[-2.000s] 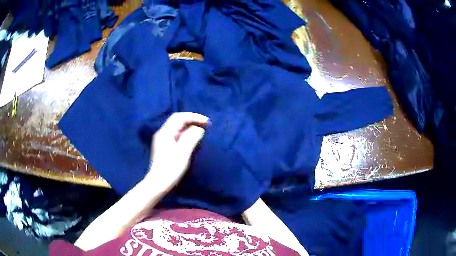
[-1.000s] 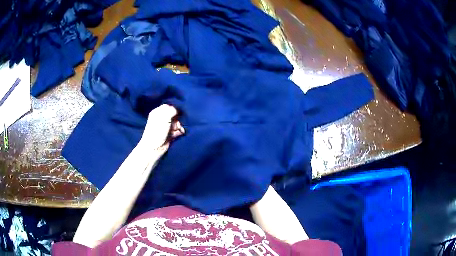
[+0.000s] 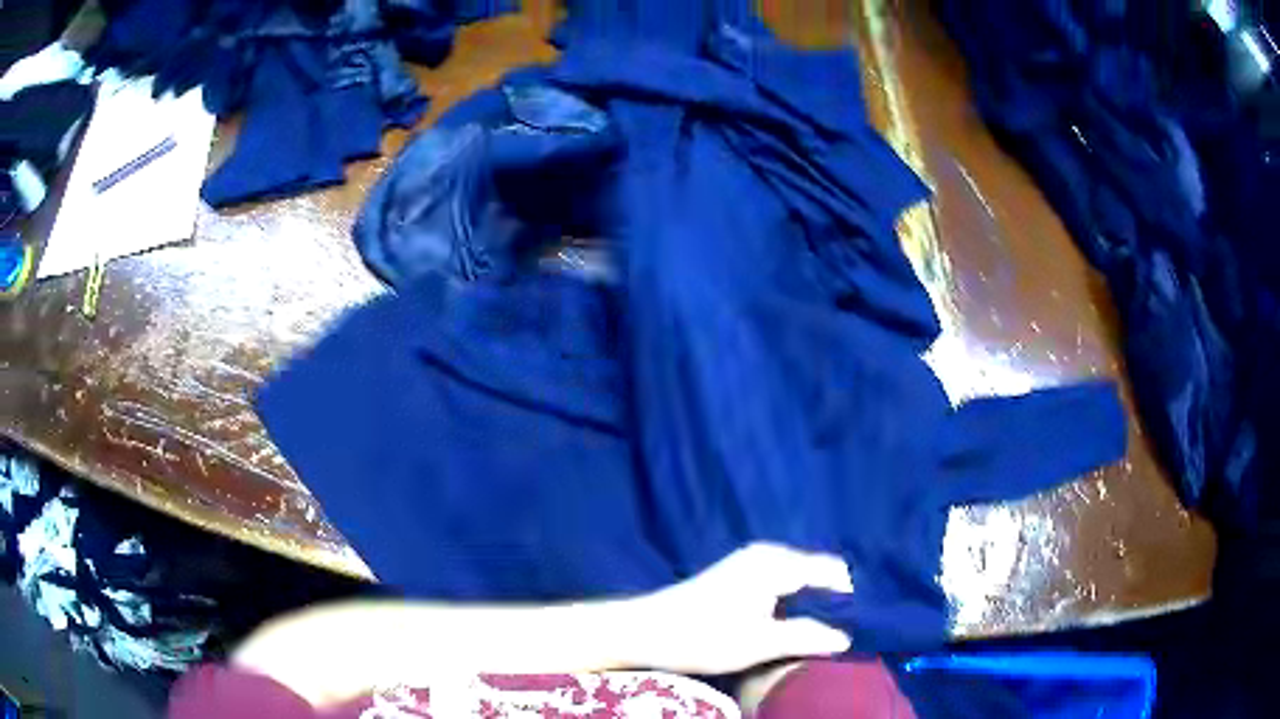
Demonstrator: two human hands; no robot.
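A navy jacket [image 3: 491, 464] lies spread on the table in front of me, with one sleeve [image 3: 1039, 438] out to the right. Its shiny lining [image 3: 421, 225] shows at the upper left. My left arm crosses low over my body. My left hand [image 3: 765, 607], a little blurred, pinches the navy cloth near the jacket's lower right edge between thumb and fingers. My right hand is not visible; only the maroon sleeve shows at the bottom.
The worn brown table [image 3: 183, 379] has a curved edge. A white paper [image 3: 134, 211] with a pen [image 3: 136, 165] and a small yellow tool [image 3: 93, 287] are at the left. Dark garments [image 3: 1137, 225] lie at the right. A blue bin [image 3: 1039, 663] is at the lower right.
My left hand has moved right and down, from the jacket's middle to its lower right edge. The cloth now runs in long folds towards it. My right forearm has gone out of sight.
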